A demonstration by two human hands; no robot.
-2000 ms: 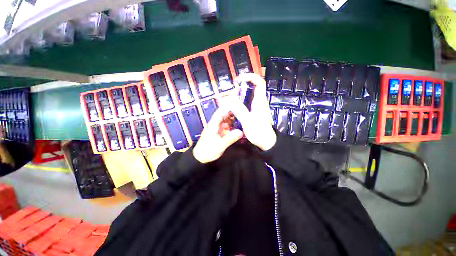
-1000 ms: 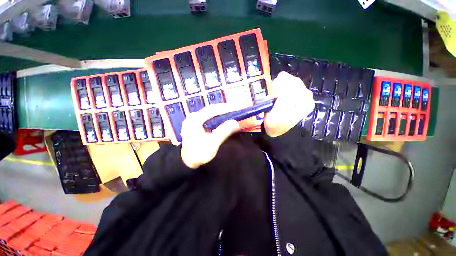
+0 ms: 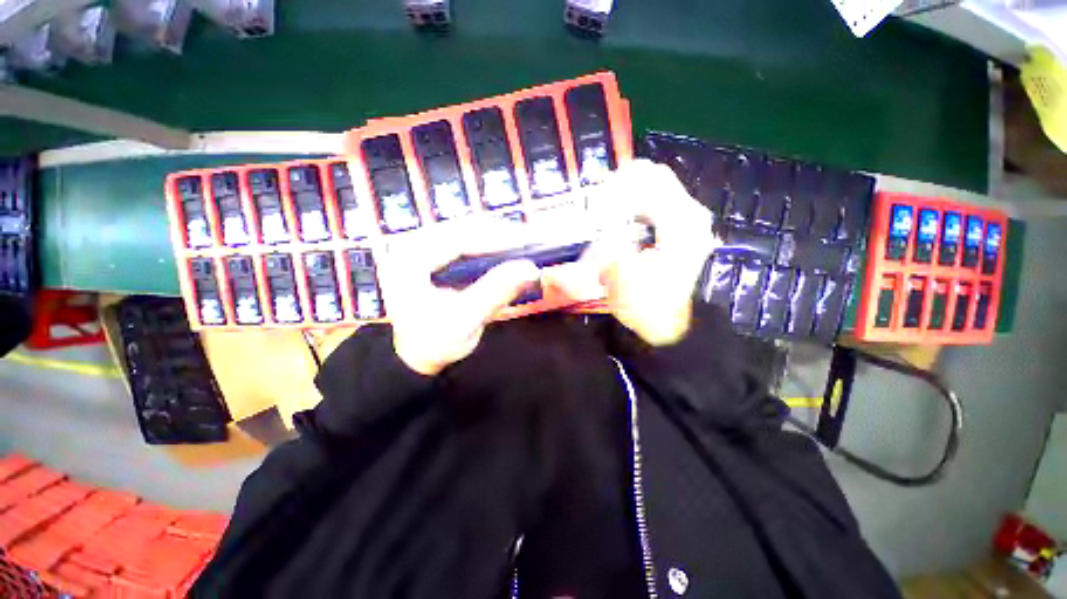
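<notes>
A dark phone (image 3: 511, 264) lies roughly level between my two hands, above the lower row of the orange phone tray (image 3: 363, 138). My left hand (image 3: 439, 293) grips its left end, with the thumb along the near side. My right hand (image 3: 655, 252) closes around its right end. The tray's upper row holds several open phone bodies (image 3: 494, 152) with white patches. My hands hide most of the lower row. The black blister tray (image 3: 819, 243) lies right of my right hand, partly covered by it.
A waiting phone tray (image 3: 277, 246) with several phones is at left. An orange tray with blue-faced phones (image 3: 934, 267) is at far right. Grey-white blocks (image 3: 243, 14) line the bench's far side. Stacked orange trays (image 3: 100, 532) are at lower left, and black blister trays (image 3: 176, 372) below the bench.
Earlier my hands were close together over the tray; then they spread around the phone's ends. Since then my left hand has moved slightly left and my right hand inward over the phone.
</notes>
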